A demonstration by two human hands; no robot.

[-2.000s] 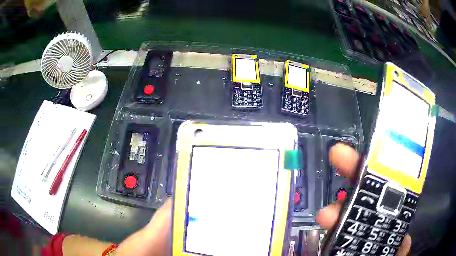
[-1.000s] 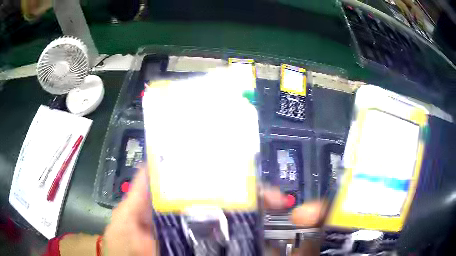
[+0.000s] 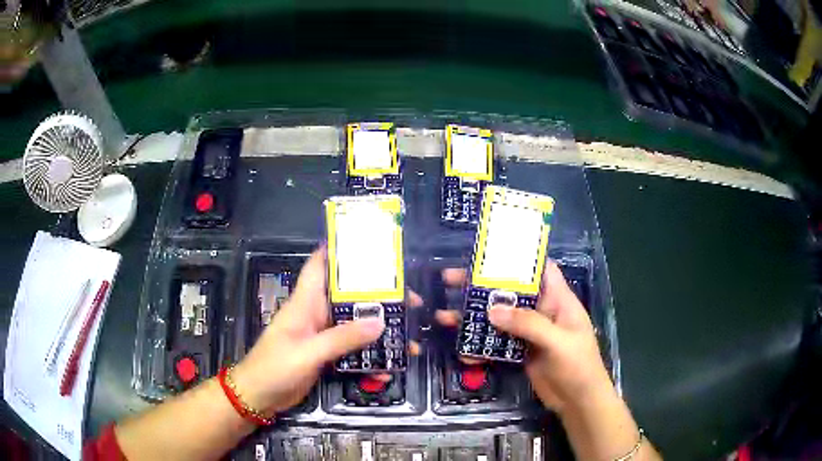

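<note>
My left hand [image 3: 302, 333] holds a yellow-bordered keypad phone [image 3: 368, 270] upright, face up, its thumb on the keys just below the lit white screen. My right hand [image 3: 563, 338] holds a second such phone [image 3: 509, 261], slightly tilted, its thumb also on the upper keys. Both phones are above a clear plastic tray [image 3: 297, 234]. Two more phones with lit screens, one on the left [image 3: 372, 153] and one on the right [image 3: 469, 158], lie face up in the tray's far row. Several phones lie back side up with red discs, such as the near-left one [image 3: 194, 315].
A white desk fan [image 3: 63, 162] stands at the left. A paper sheet [image 3: 41, 360] with a red pen [image 3: 86, 338] and a pale pen [image 3: 68, 326] lies below it. Batteries [image 3: 392, 447] lie along the near edge. Another filled tray [image 3: 676, 81] is at the upper right.
Both phones have moved down and away from the camera, over the tray, and look smaller. Both thumbs now rest on the keys. The view has shifted, so the tray appears further left.
</note>
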